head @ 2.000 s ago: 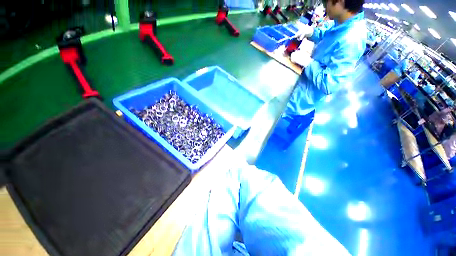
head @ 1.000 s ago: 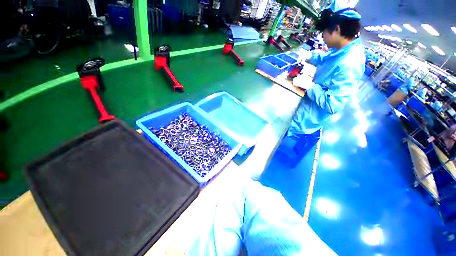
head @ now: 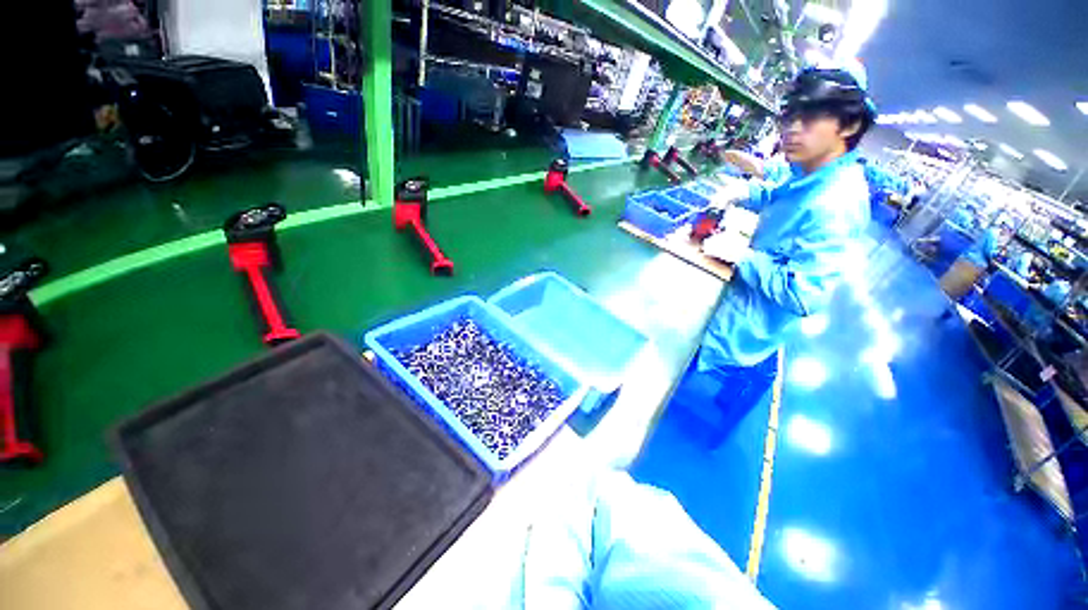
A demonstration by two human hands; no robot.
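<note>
Neither of my hands shows; only light blue cloth of my work coat is at the bottom centre. A black tray (head: 304,477) with a low rim lies nearest, on a tan cardboard sheet (head: 90,554). Nothing lies in the tray. A blue bin (head: 477,381) full of small silvery-dark metal rings stands just right of the tray. A lighter blue bin (head: 570,328) sits beside it and looks empty.
Red-and-black handheld units (head: 263,286) lie spaced along the green bench (head: 346,292), by green uprights (head: 379,107). A seated person (head: 793,238) in blue works at the right, near divided blue bins (head: 660,212). Glossy blue floor (head: 823,477) is at right.
The view has tilted up, so the bench things sit lower in the picture and another red unit shows at the left edge. The seated person's face has turned more toward me.
</note>
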